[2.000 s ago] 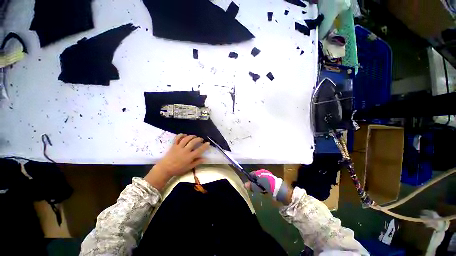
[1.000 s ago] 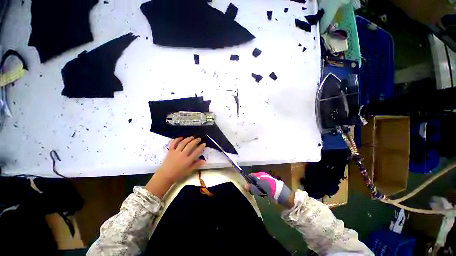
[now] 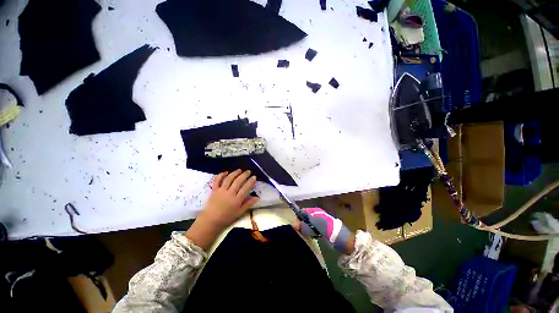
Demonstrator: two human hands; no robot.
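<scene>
A black garment panel (image 3: pixel 199 137) lies near the table's front edge, with a grey-beige patterned cloth weight (image 3: pixel 236 147) on top. My bare left hand (image 3: pixel 230 198) lies flat, fingers spread, with fingertips at the panel's lower edge. My right hand (image 3: pixel 322 227), in a pink and grey fingerless glove, holds the fabric shears (image 3: pixel 279 189) by the handles. The long blades point up and left, their tip over the panel just below the weight. The blades look close together; whether they are fully closed cannot be told.
More black panels (image 3: pixel 227 27) lie at the back and left. Small black offcuts (image 3: pixel 313 87) and thin snips or tweezers (image 3: pixel 291 120) lie on the white table (image 3: pixel 343 140). A steam iron (image 3: pixel 410 110) and green basket (image 3: pixel 423 24) stand at the right edge, a dark hook (image 3: pixel 73 217) front left.
The view has tilted and shifted slightly. The shears' tip has moved up across the panel to just below the weight. My left hand stays at the panel's lower edge.
</scene>
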